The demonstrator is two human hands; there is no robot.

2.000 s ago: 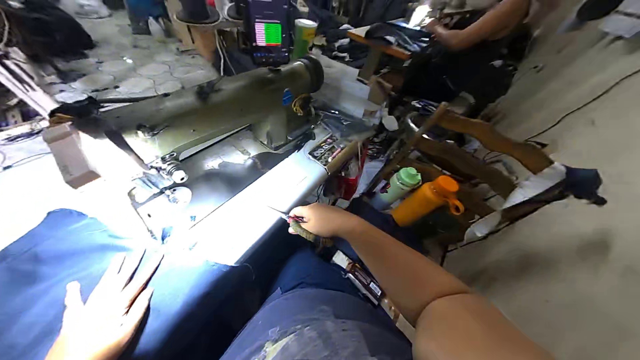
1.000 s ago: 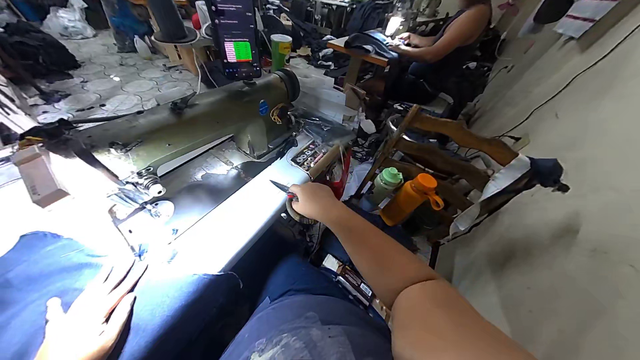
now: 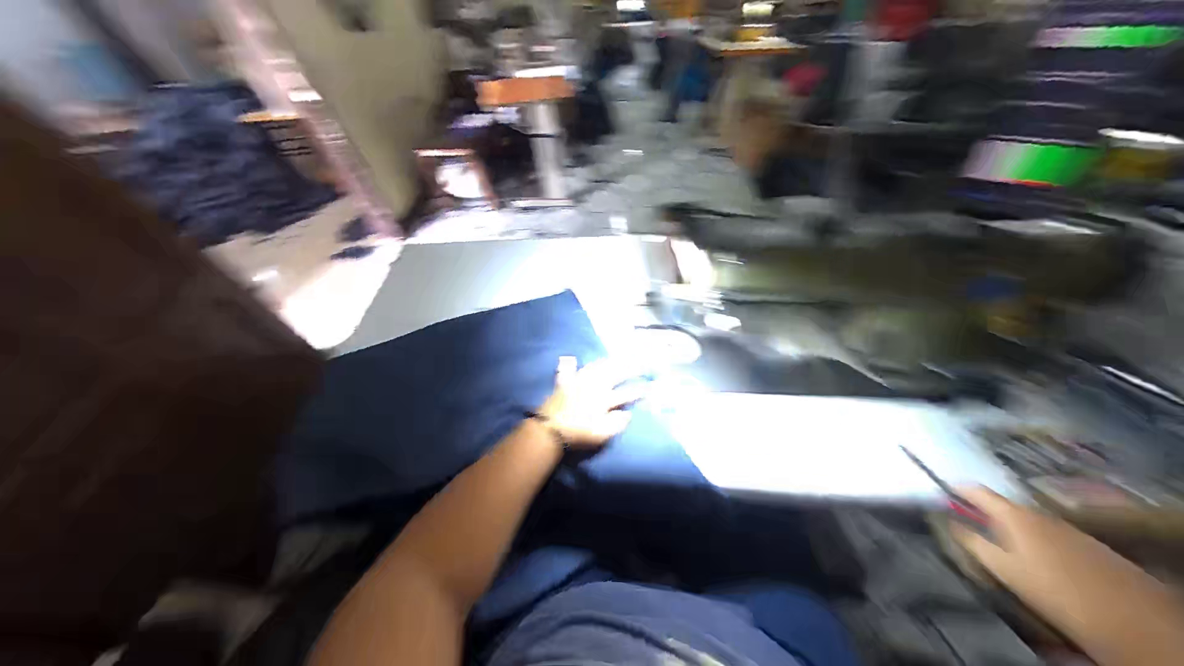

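Observation:
My left hand point(image 3: 587, 407) lies spread on dark blue fabric point(image 3: 444, 370), its fingers near the needle area of the sewing machine point(image 3: 832, 287) under a very bright light. The fabric drapes over the front edge of the white table point(image 3: 795, 444). At the right, above the table's front edge, my right hand point(image 3: 1004, 536) is closed around a small tool with a red part and a thin dark pointed blade point(image 3: 930, 474), perhaps snips or scissors. The blade points up and left over the white surface. Motion blur hides fine detail.
A large brown surface point(image 3: 139, 370) stands close on the left. Dark cloth point(image 3: 208, 157) is heaped behind it. A phone with a lit screen point(image 3: 1064, 102) stands beyond the machine at the upper right. Small items point(image 3: 1073, 462) lie at the table's right end.
The view has swung far to the left, bringing the brown surface into sight. My left hand stays on the fabric, and my right hand still holds the pointed tool.

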